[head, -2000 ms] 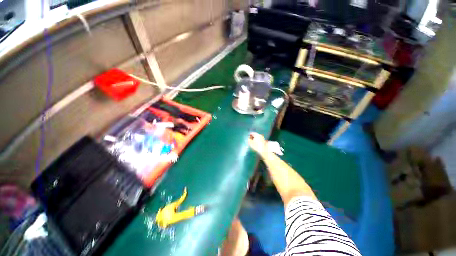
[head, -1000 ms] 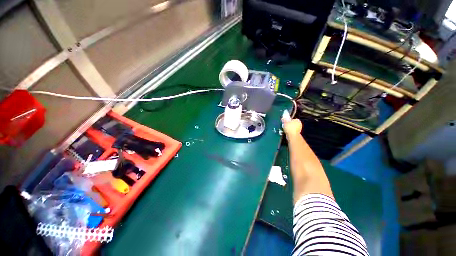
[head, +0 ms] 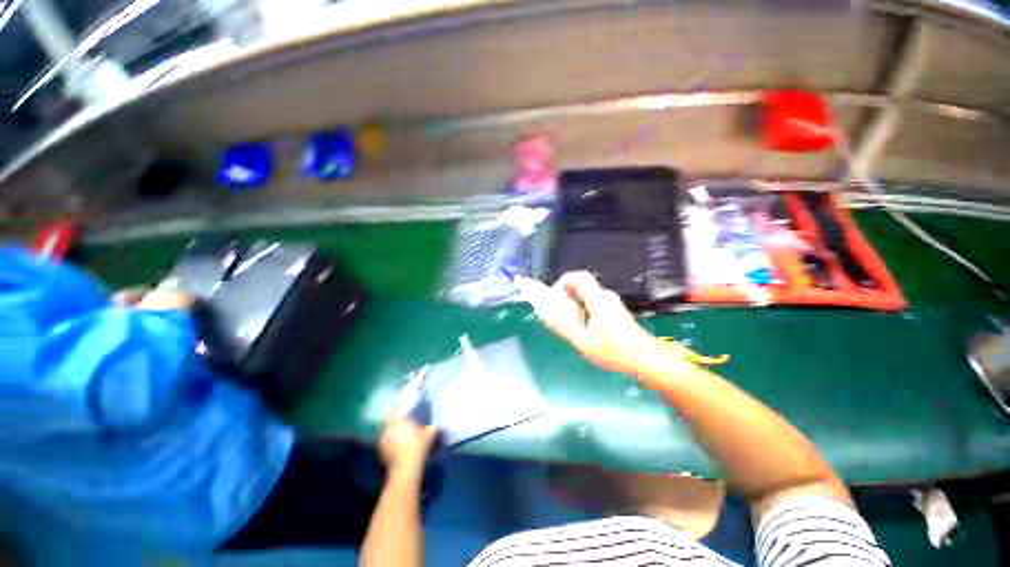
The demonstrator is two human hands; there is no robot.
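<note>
A flat pale-grey panel point(head: 485, 390) with a glossy, film-like glare lies at the front of the green bench. My left hand point(head: 408, 439) is closed on its left edge, beside a small dark and shiny part that is too blurred to name. My right hand point(head: 585, 319) is raised over the bench, behind and to the right of the panel, apart from it. Its fingers are bent together; a pale bit shows at the fingertips, but blur hides whether it is held.
A person in blue point(head: 122, 410) stands at left by stacked black film-covered panels point(head: 266, 310). Along the back are a clear bag of ring sheets point(head: 493, 253), a black parts tray point(head: 620, 227), an orange-red tool tray point(head: 875, 290) and a pink fan point(head: 535, 162). A yellow air gun point(head: 696, 352) lies partly behind my right forearm.
The view has swung left from the tape dispenser end. My right hand has left the far bench edge near the dispenser. My left hand, the panel and the person in blue now show.
</note>
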